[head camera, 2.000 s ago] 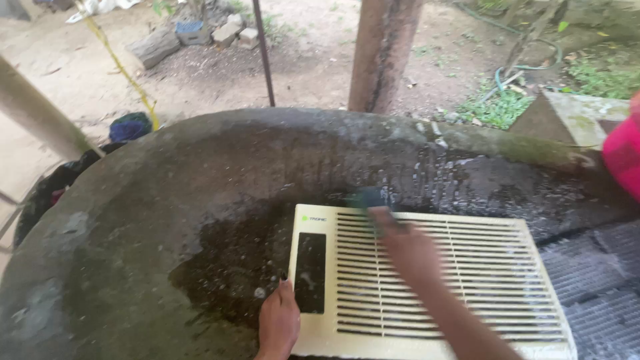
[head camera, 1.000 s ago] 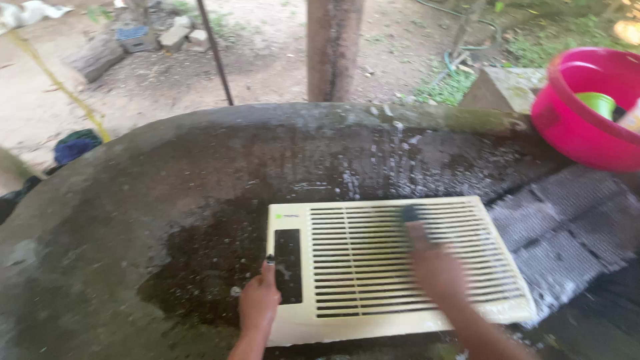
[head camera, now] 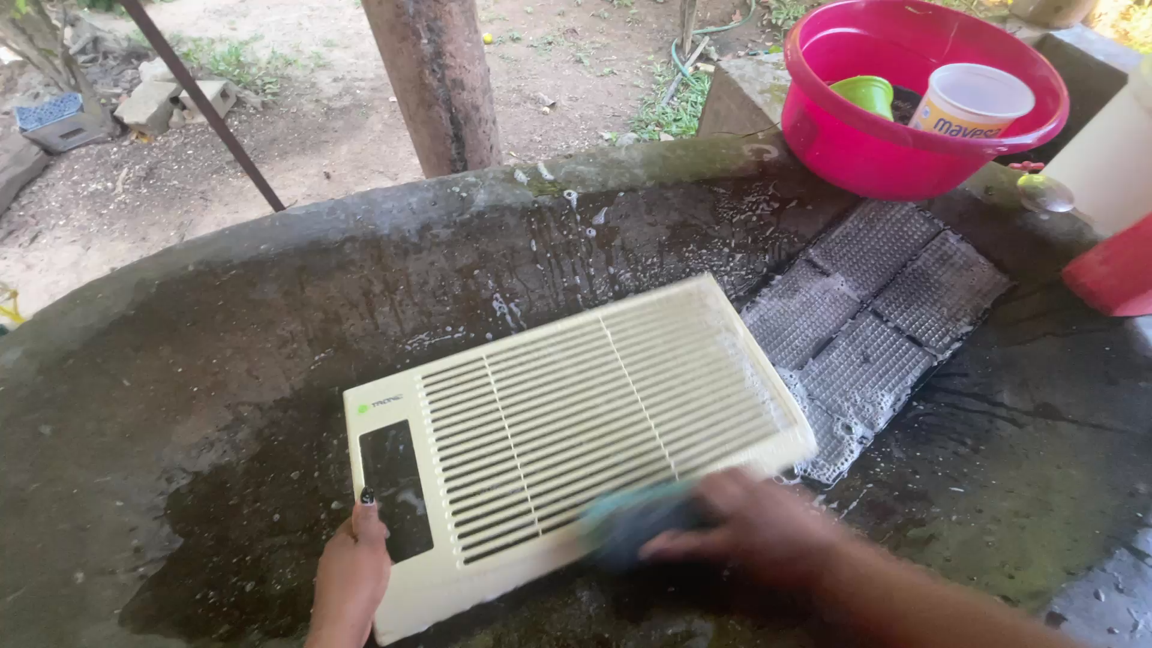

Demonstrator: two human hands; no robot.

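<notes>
A cream plastic air conditioner front grille (head camera: 576,405) lies tilted in a wet concrete basin. My left hand (head camera: 351,562) grips its left edge, the thumb beside the rectangular opening. My right hand (head camera: 738,531), blurred by motion, holds a dark and teal scrubbing brush (head camera: 639,522) against the grille's lower edge. The brush's exact form is blurred. A gridded, sudsy mesh filter panel (head camera: 873,315) rests on the basin just right of the grille.
A pink plastic tub (head camera: 900,153) with a green cup (head camera: 866,94) and a white container (head camera: 976,94) stands on the rim at the back right. A red container (head camera: 1116,270) is at the right edge. A wooden post (head camera: 436,85) rises behind the concrete basin rim (head camera: 360,216).
The grille has turned, its right end now higher than its left. My right hand has moved with the brush from the slats to the lower edge. The view has shifted right.
</notes>
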